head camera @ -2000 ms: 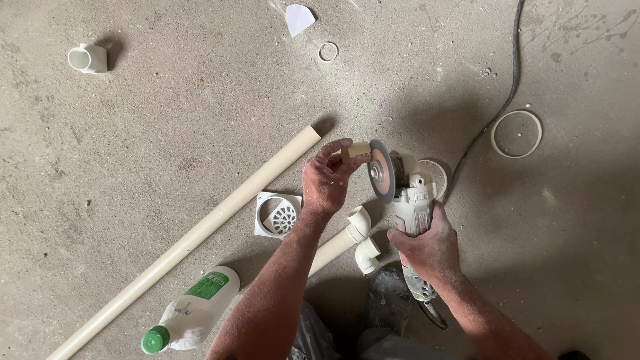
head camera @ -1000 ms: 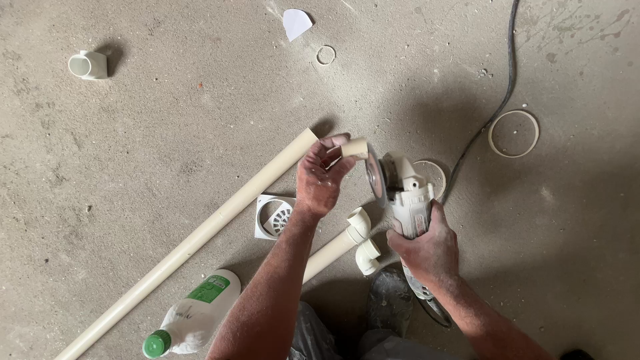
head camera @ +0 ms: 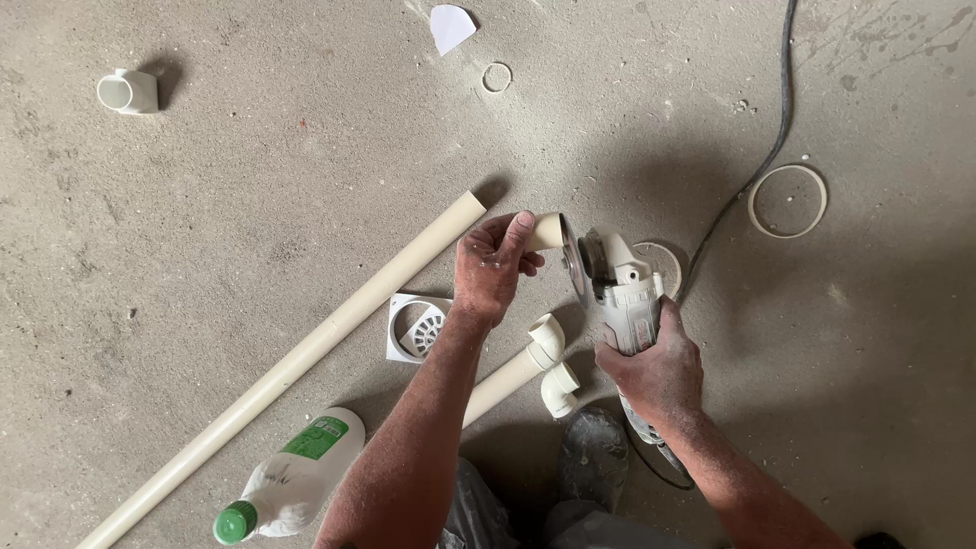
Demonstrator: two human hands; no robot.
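Observation:
My left hand (head camera: 496, 263) grips a short piece of cream plastic pipe (head camera: 546, 231) between thumb and fingers. The pipe's right end is at the upper edge of a cutting disc (head camera: 574, 263); whether the disc is spinning I cannot tell. That disc belongs to a grey angle grinder (head camera: 631, 309), whose body my right hand (head camera: 656, 366) holds from below. Behind the grinder head lies a cream plastic ring (head camera: 671, 263), partly hidden. Under my left forearm a white square drain cover (head camera: 404, 332) is partly covered.
A long cream pipe (head camera: 305, 351) lies diagonally at left. Near my shoe (head camera: 595, 457) are a pipe with an elbow (head camera: 507, 381) and a loose elbow (head camera: 559, 390). A green-capped bottle (head camera: 305, 476), a white fitting (head camera: 137, 93), rings (head camera: 823, 206) and the power cord (head camera: 785, 99) lie about.
The short pipe piece, earlier a little apart from or beside the disc's face, is now at its upper edge, with my thumb across it. My right hand keeps its hold on the grinder.

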